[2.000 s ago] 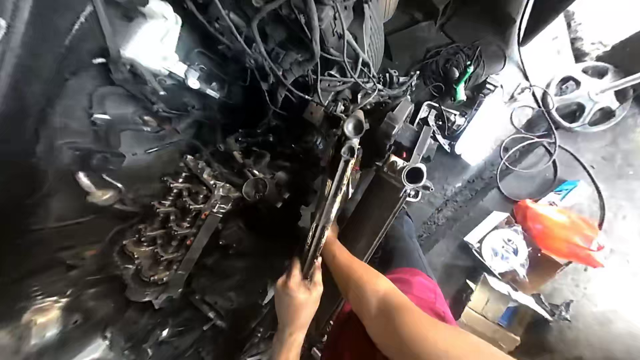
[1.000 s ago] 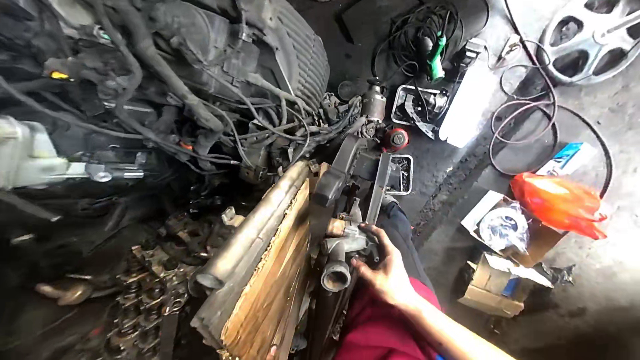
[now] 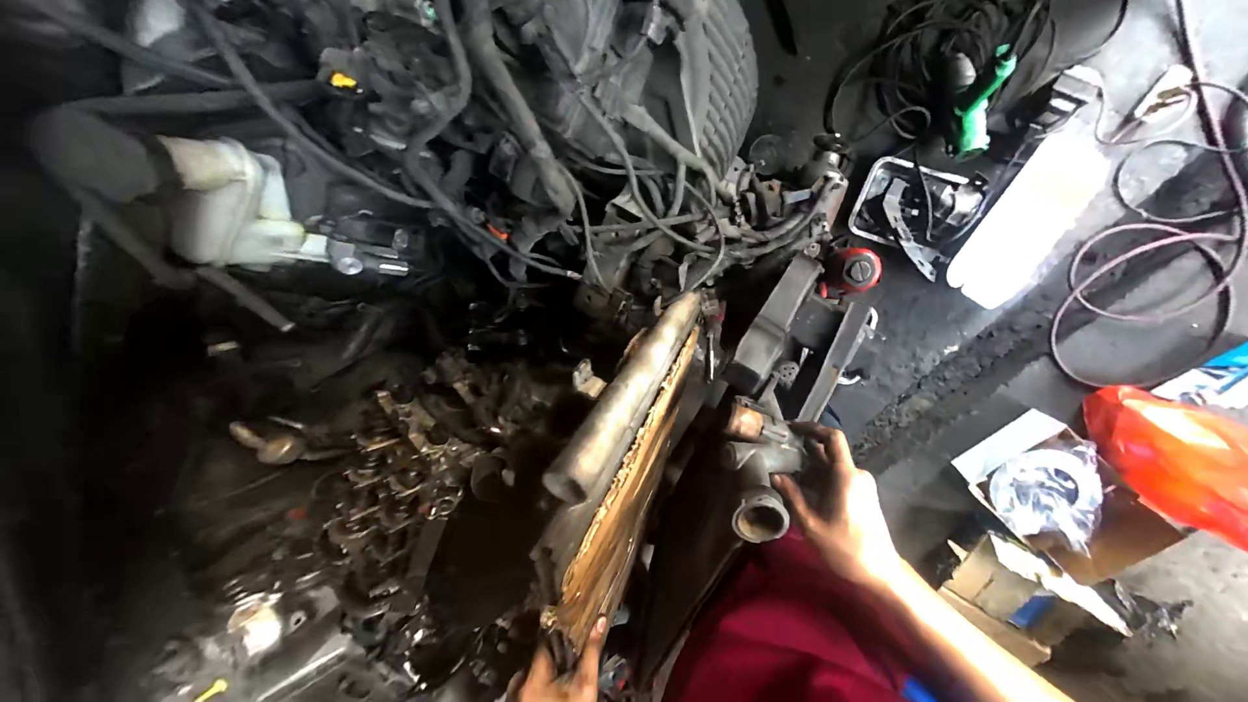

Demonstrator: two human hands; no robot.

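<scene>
My left hand (image 3: 561,673), at the bottom edge, grips the lower end of a long metal heat exchanger (image 3: 624,526) with a rusty brown core and a grey round tube (image 3: 624,400) along its side. My right hand (image 3: 843,497) has its thumb and fingers on a metal pipe fitting (image 3: 765,453) with an open round neck (image 3: 760,517). The fitting sits at the end of a dark radiator-like unit (image 3: 697,517) between the exchanger and my body. Left of the exchanger lies the exposed valve gear of an engine (image 3: 390,487).
Cables and hoses (image 3: 585,195) run across the engine bay, beside a whitish reservoir (image 3: 224,205). On the floor at right are a metal tray (image 3: 916,210), a green-handled tool (image 3: 975,107), a coiled hose (image 3: 1150,263), an orange plastic bag (image 3: 1170,458) and cardboard boxes (image 3: 1014,595).
Two seconds ago both hands were together at the narrow exchanger's lower end. My right hand has moved to the pipe fitting, and the exchanger now shows its brown face. The view has shifted.
</scene>
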